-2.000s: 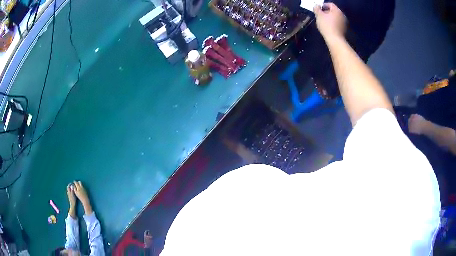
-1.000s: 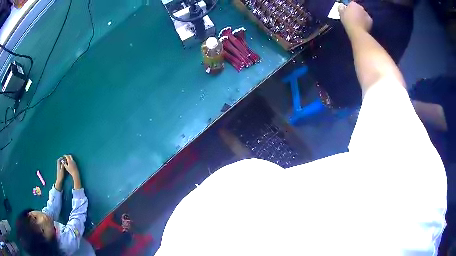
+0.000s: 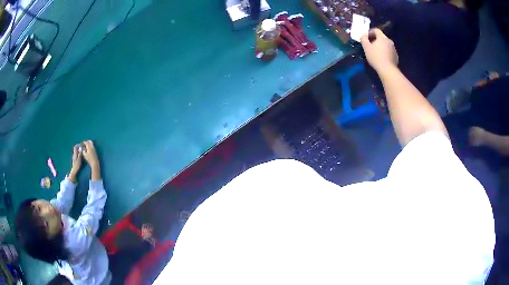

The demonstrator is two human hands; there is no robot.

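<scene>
My right hand [image 3: 380, 51] reaches out at the upper right and grips a white card [image 3: 360, 28] between fingers and thumb. The card is held near the corner of a shallow brown tray [image 3: 341, 15] of dark reddish parts, at the edge of the green bench [image 3: 167, 106]. My left hand is not in view. My white sleeve and shirt fill the lower right.
A capped bottle [image 3: 267, 40] stands beside dark red bundles [image 3: 296, 36]. A person [image 3: 81, 222] sits at lower left, hands on the bench. A dark-clothed person [image 3: 427, 42] is beyond my hand. Blue stool [image 3: 354, 97], red stool [image 3: 125, 234] and a parts carton [image 3: 315, 145] are below bench level.
The view has shifted, so the bottle and bundles sit farther right and higher. My right hand still holds the card, which now shows more fully beside the tray.
</scene>
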